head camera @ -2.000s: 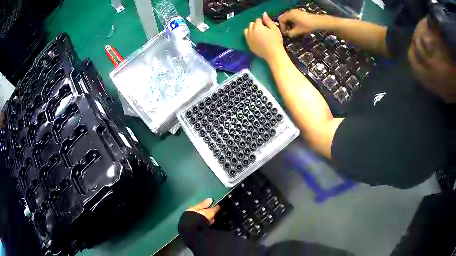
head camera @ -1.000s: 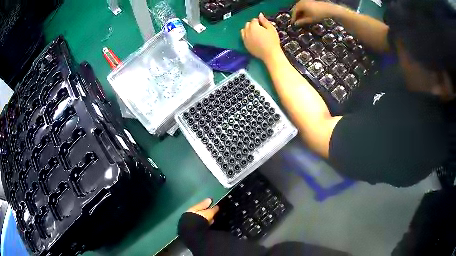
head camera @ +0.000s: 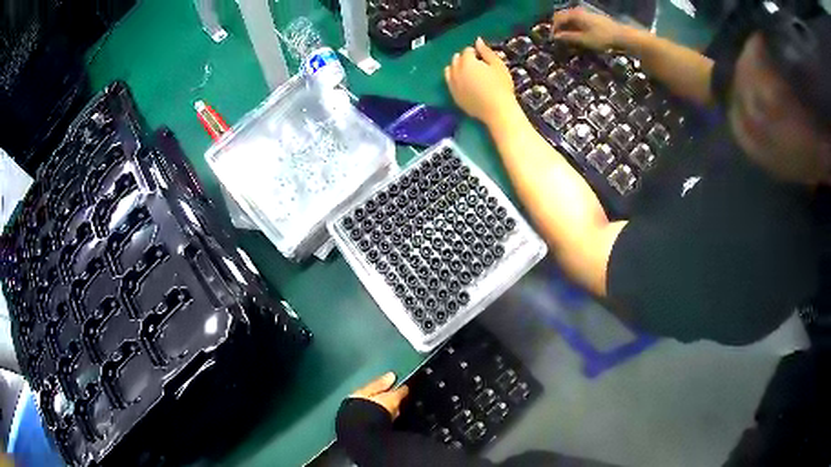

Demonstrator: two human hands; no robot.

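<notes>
My right hand (head camera: 381, 394), in a black sleeve, rests at the green bench edge at the lower middle, partly hidden by the sleeve. It shows no object held. Its fingertips are beside a black pocketed tray (head camera: 474, 388) lying lower, past the edge. My left hand is out of the picture. In front, a clear square tray (head camera: 533, 258) holds a dense grid of black round parts. It stands against a translucent box (head camera: 305, 169). A filled black blister tray (head camera: 592, 114) lies at the upper right, before a person in a dark short-sleeved top.
A tall stack of glossy black blister trays (head camera: 100, 292) fills the left. A red marker-like item (head camera: 211, 120) and a dark purple pouch (head camera: 424, 126) lie by the box. Pale posts (head camera: 264, 41) stand behind. The person's arm (head camera: 538, 173) lies right of the gridded tray.
The person's far hand has moved right from the blister tray's upper corner, uncovering more pockets. The camera view has shifted slightly. My right hand still rests at the edge.
</notes>
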